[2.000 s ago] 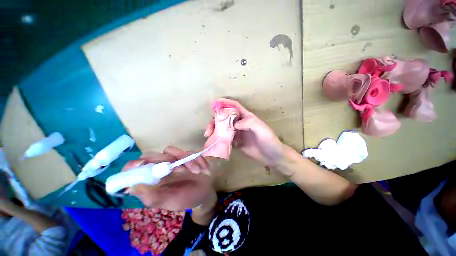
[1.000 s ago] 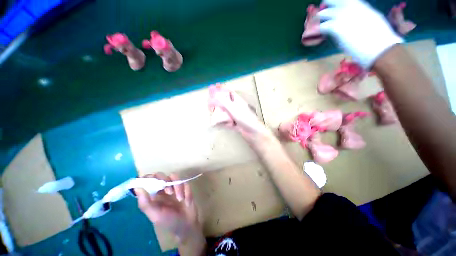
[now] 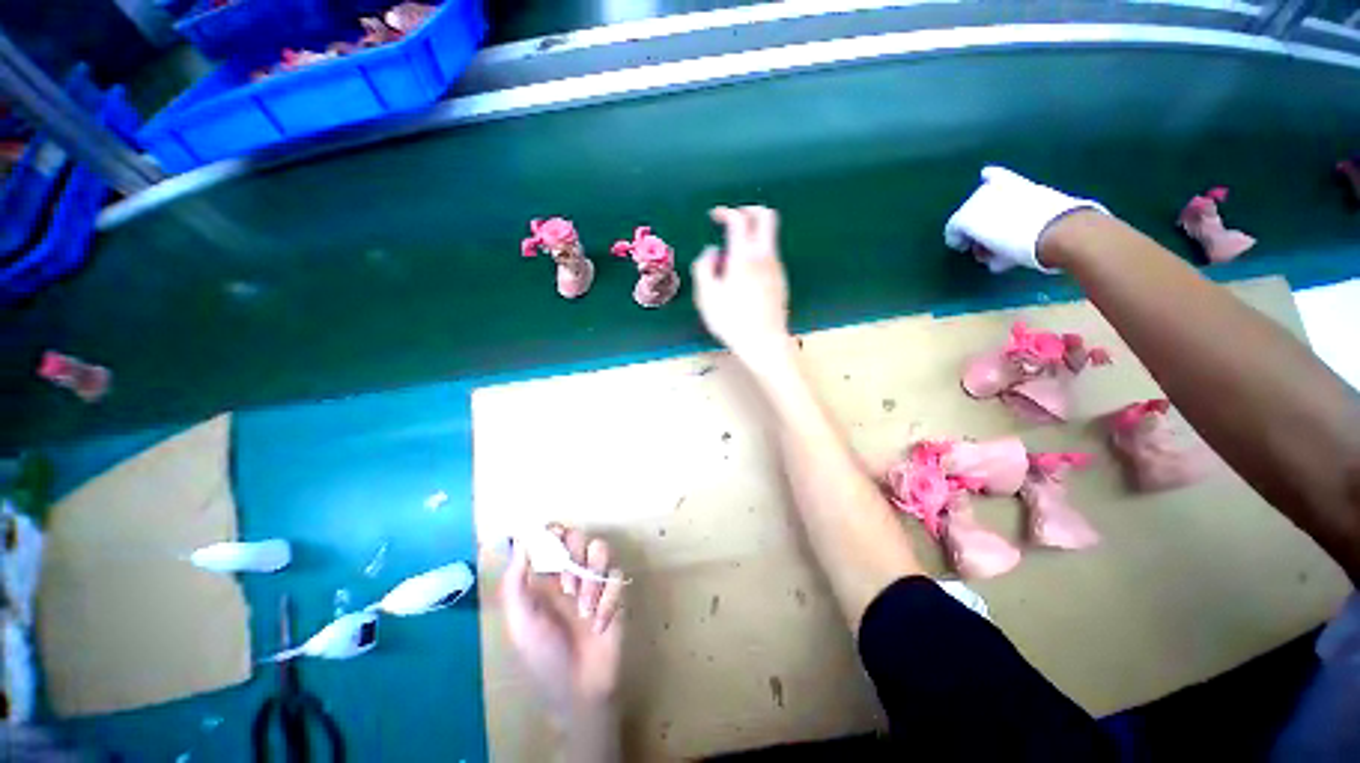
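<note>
My left hand [image 3: 567,619] is low over the cardboard mat [image 3: 656,522], closed on a white glue bottle [image 3: 546,552] whose thin tip points right; the fingers hide part of the bottle. My right hand [image 3: 750,291] is over the green conveyor belt, fingers apart, with nothing seen in it. Just left of it, two pink figure parts with red-pink trim stand on the belt, the nearer one [image 3: 653,271] not touching the hand. More pink parts [image 3: 977,544] sit grouped on the mat at right.
A neighbour's white-gloved hand [image 3: 1014,221] is over the belt [image 3: 388,283] at right. Spare glue bottles [image 3: 428,589] and scissors [image 3: 296,723] lie at left, beside another cardboard piece [image 3: 142,581]. Blue bins [image 3: 321,97] stand beyond the belt. A white cloth [image 3: 965,596] shows partly behind my right arm.
The pink part in my right hand has left it, and that hand has moved out over the belt and opened. My left hand keeps the bottle. The gloved hand has moved in the view.
</note>
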